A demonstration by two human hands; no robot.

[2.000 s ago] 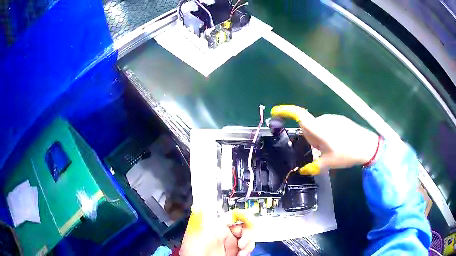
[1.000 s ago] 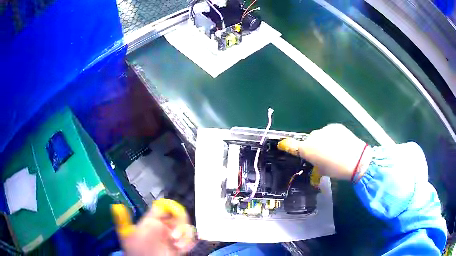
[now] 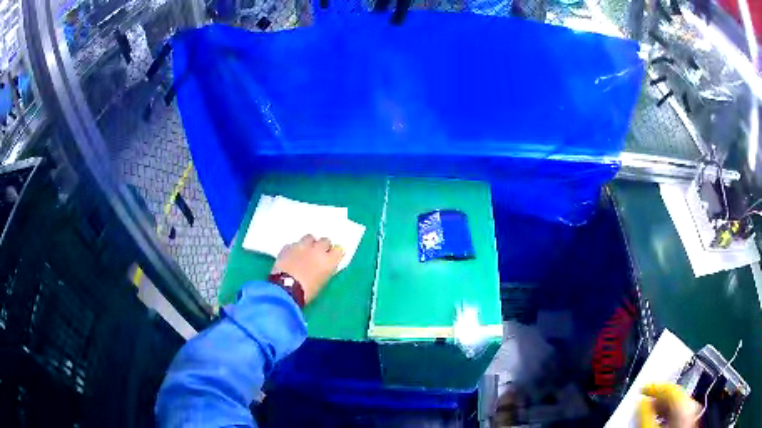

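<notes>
My left hand (image 3: 309,264) rests on the white paper sheets (image 3: 288,227) on the green-topped box (image 3: 334,313). Its fingers are on the paper's right part; I cannot tell whether they grip a sheet. My right hand (image 3: 671,406) is cut off by the bottom edge at the lower right, with yellow finger cots showing. It is at the open unit (image 3: 725,376), which lies on a white sheet (image 3: 662,368) with a thin wire looping up. I cannot tell whether this hand holds anything.
A dark blue packet (image 3: 444,235) lies on the green box. Blue sheeting (image 3: 401,100) hangs behind it. A bin with white scraps (image 3: 535,351) and a red coiled hose (image 3: 612,347) are right of the box. Another open unit (image 3: 718,209) sits on the conveyor (image 3: 660,284). Dark crates (image 3: 63,313) stand left.
The view has swung left to the green box. My left hand has moved from near the unit onto the white paper. My right hand remains by the unit, now at the lower right edge.
</notes>
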